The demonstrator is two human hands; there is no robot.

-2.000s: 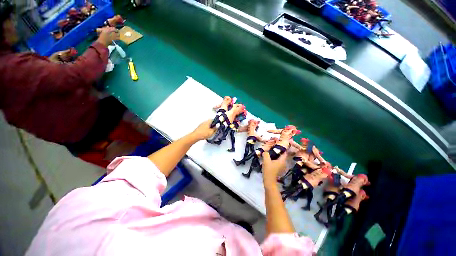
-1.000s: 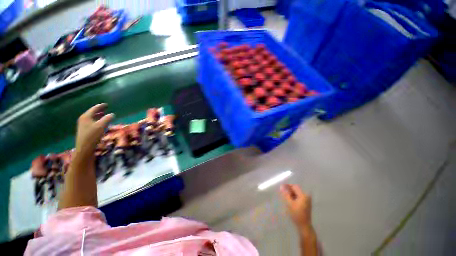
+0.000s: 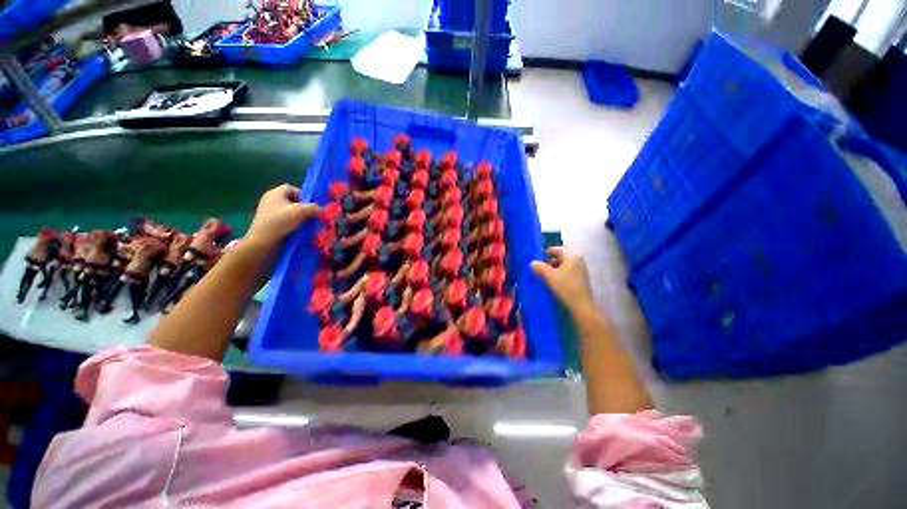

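A blue crate (image 3: pixel 410 368) is in front of me, filled with upright figures (image 3: pixel 419 244) whose red heads form rows. My left hand (image 3: pixel 282 213) grips the crate's left rim. My right hand (image 3: pixel 565 276) is on the right rim with the fingers bent at the edge. More figures (image 3: pixel 129 263) lie on a white mat (image 3: pixel 35 310) at the left of the green bench.
A tall stack of blue crates (image 3: pixel 761 214) stands on the floor at the right. Across the belt are a black-rimmed tray (image 3: pixel 184 102), a blue bin of figures (image 3: pixel 278 40) and a white sheet (image 3: pixel 389 57). A small blue crate (image 3: pixel 609 84) is on the floor behind.
My view has turned right from the mat to the crate. Both hands, empty a second ago, have taken hold of the crate, which now sits squarely in front of me.
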